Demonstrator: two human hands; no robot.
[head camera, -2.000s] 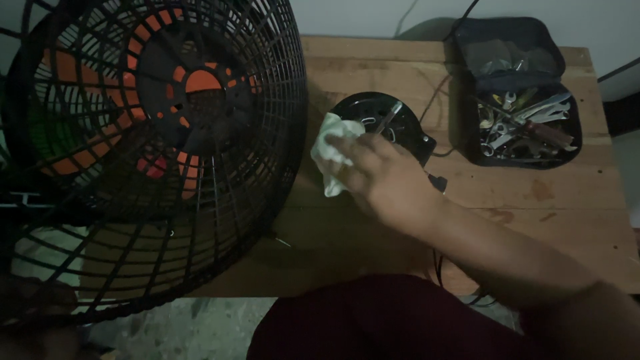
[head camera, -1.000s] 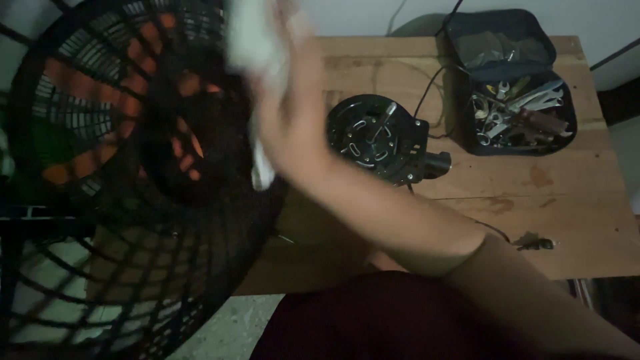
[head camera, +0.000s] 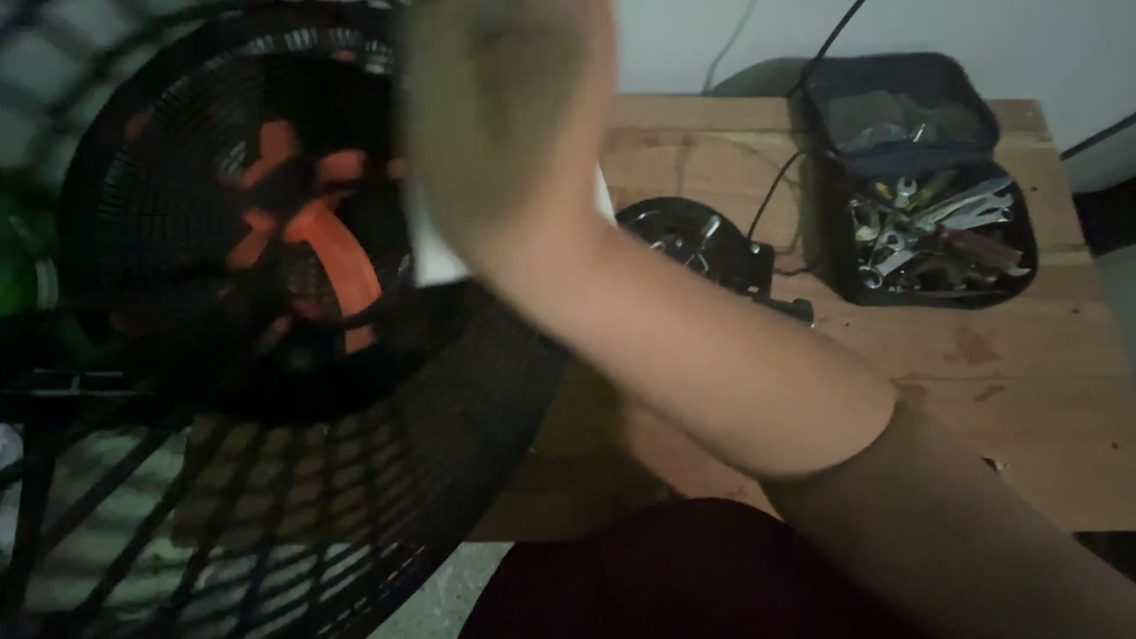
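A large black fan grille fills the left side, with orange parts showing through its bars. My right hand, blurred and close to the camera, is raised at the grille's right edge. A white cloth shows below and behind the palm; the fingers run out of the top of the frame, so their grip is hidden. Partly behind my right forearm, a round black fan motor housing rests on the wooden table. My left hand is not in view.
A black zip case lies unfolded at the table's back right, holding several wrenches and a screwdriver. A black cable runs by the motor housing. The wooden table's front edge is near my lap.
My right hand was at the motor housing with the white cloth two seconds ago. It has moved left and up to the grille.
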